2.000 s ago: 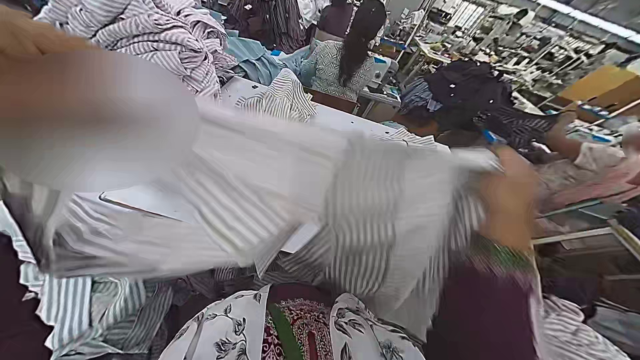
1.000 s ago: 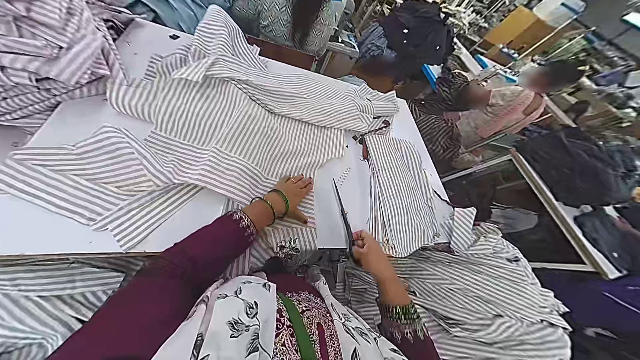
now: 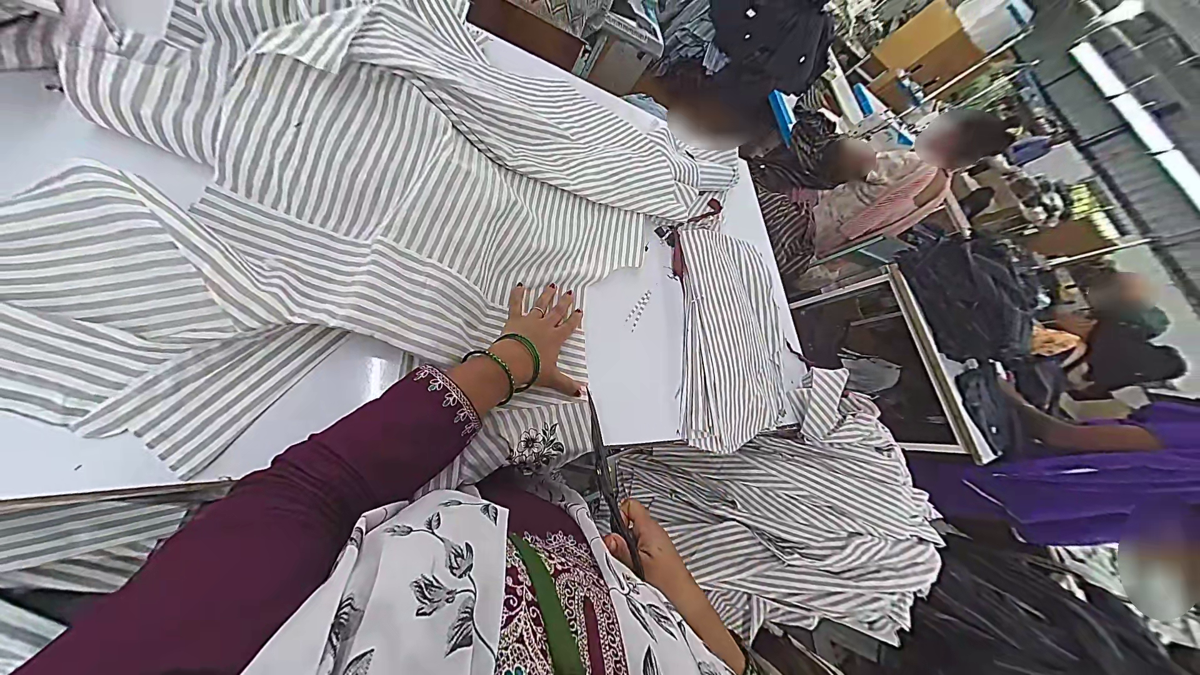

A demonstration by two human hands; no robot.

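A grey-and-white striped garment (image 3: 375, 187) lies spread over the white table (image 3: 637, 375). My left hand (image 3: 544, 339), with green bangles at the wrist, presses flat on its lower edge with fingers apart. My right hand (image 3: 642, 544) grips dark metal scissors (image 3: 605, 459) by the handles, close to my body at the table's near edge. Their tips point away from me, just below my left thumb. Whether the blades are apart cannot be told. A neat stack of striped fabric pieces (image 3: 731, 347) lies to the right of my left hand.
A heap of striped fabric (image 3: 787, 516) hangs beside the table at the right. Small paper stickers (image 3: 638, 310) lie on the tabletop. Beyond are a metal-framed rack (image 3: 923, 366), dark cloth piles (image 3: 975, 300) and several people. More striped cloth (image 3: 94, 539) lies below the table edge at left.
Two seconds ago the striped cloth was lifted and blurred in motion; it now lies on the table. Since one second ago, the scissors have come nearer my left hand.
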